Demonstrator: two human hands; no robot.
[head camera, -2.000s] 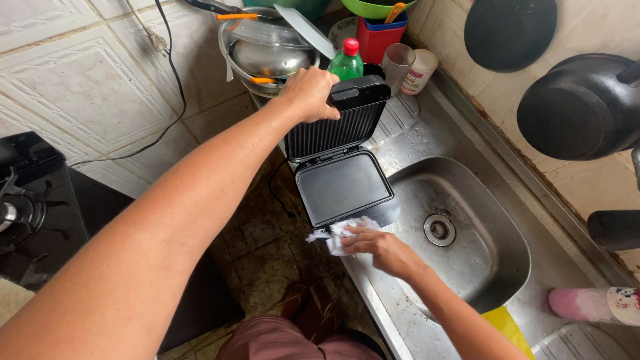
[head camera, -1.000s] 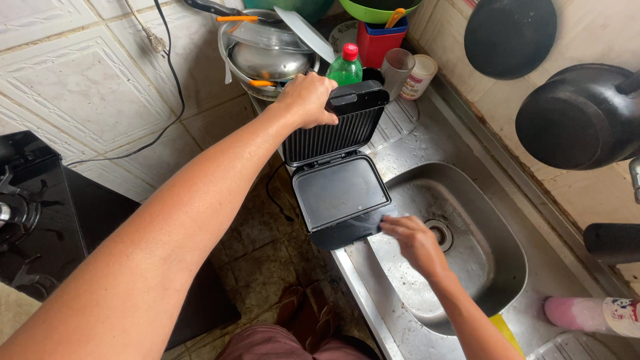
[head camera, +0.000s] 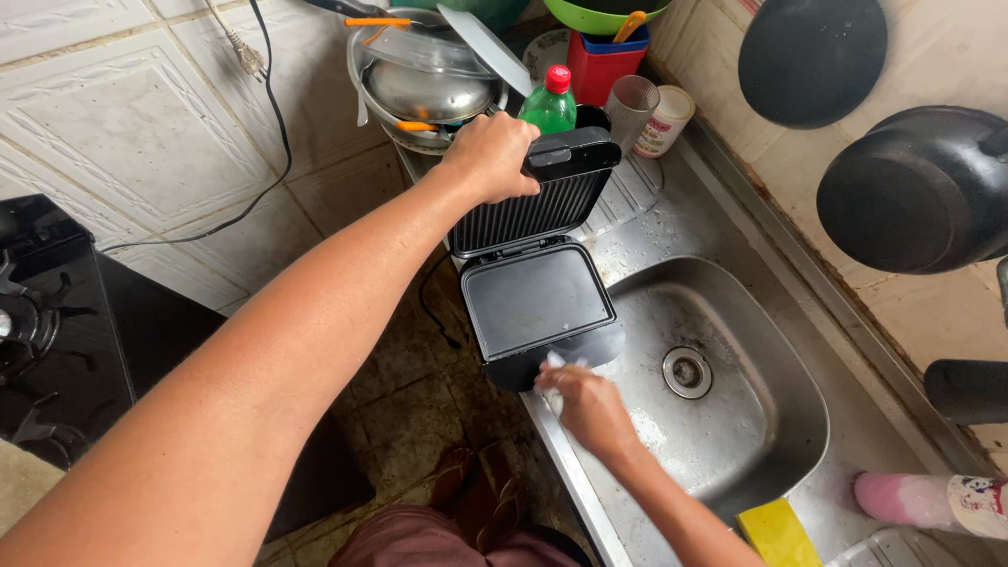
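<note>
A black electric sandwich grill (head camera: 538, 299) stands raised open on the left edge of the steel sink unit. Its ridged lid (head camera: 543, 201) is upright, and my left hand (head camera: 494, 157) grips the lid at the left end of its handle. The lower plate is flat and dark, with a few small specks on it. My right hand (head camera: 579, 394) holds a crumpled white cloth (head camera: 556, 378), partly hidden by the fingers, against the front rim of the base. The hand and cloth look slightly blurred.
The sink basin (head camera: 732, 417) lies right of the grill, with a yellow sponge (head camera: 778, 535) and a pink bottle (head camera: 906, 498) nearby. Behind stand a green bottle (head camera: 551, 106), a glass (head camera: 631, 110) and a dish rack (head camera: 370, 102). Pans (head camera: 906, 197) hang at right; a stove (head camera: 55, 339) is left.
My right hand has moved from the front left corner of the base to its right end, then back left to the middle of the front rim. My left hand stays on the lid.
</note>
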